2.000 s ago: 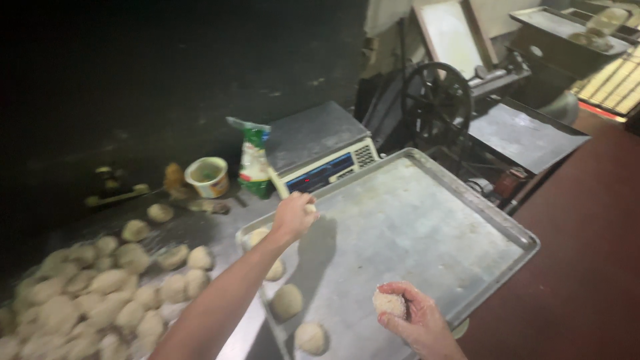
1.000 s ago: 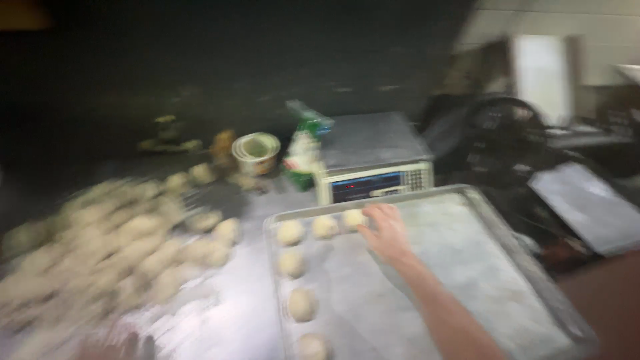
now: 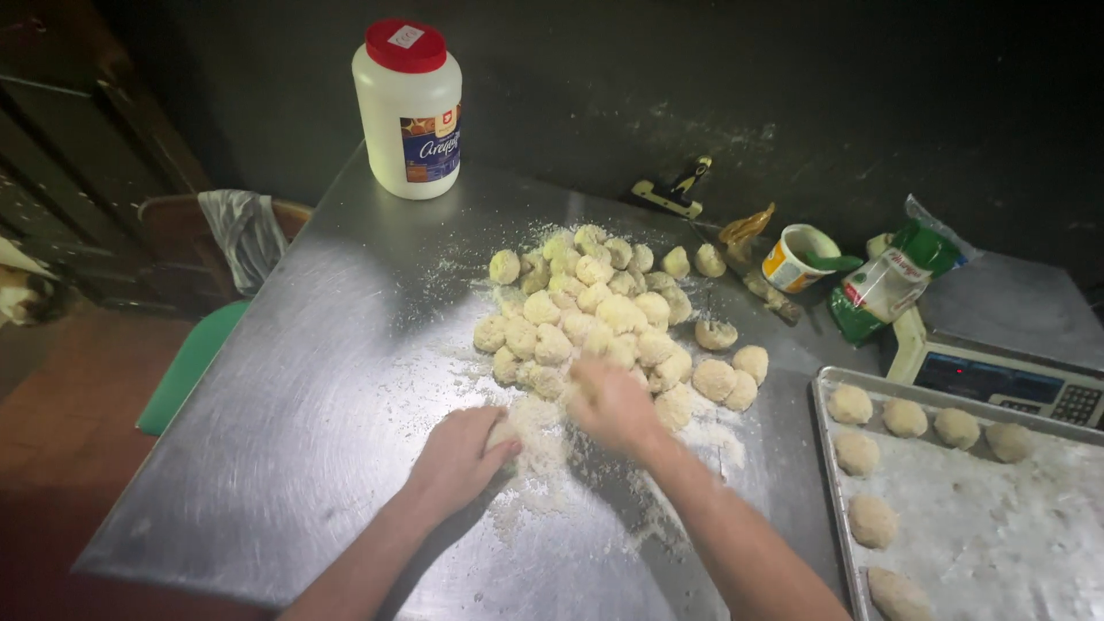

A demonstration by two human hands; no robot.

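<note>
A heap of floury dough balls point(image 3: 621, 315) lies on the steel table point(image 3: 285, 414). My left hand point(image 3: 461, 453) curls around a pale dough ball point(image 3: 502, 431) on loose flour, just in front of the heap. Blurred by motion, my right hand point(image 3: 612, 401) touches the heap's near edge; whether its fingers hold a ball cannot be told. On the metal baking tray point(image 3: 832, 483) at the right, several dough balls stand in a row along the back and another down the left side.
A white plastic jar with a red lid point(image 3: 410, 112) stands at the back. Behind the heap lie a scraper point(image 3: 677, 190), an open tub point(image 3: 798, 259) and a green-and-clear bag point(image 3: 897, 272), beside a digital scale point(image 3: 1000, 345). A green chair point(image 3: 185, 371) adjoins the table's left edge.
My right hand has left the tray's back row, where it was placing a ball, and is at the heap. My left hand holds a ball on the table. The view has swung left.
</note>
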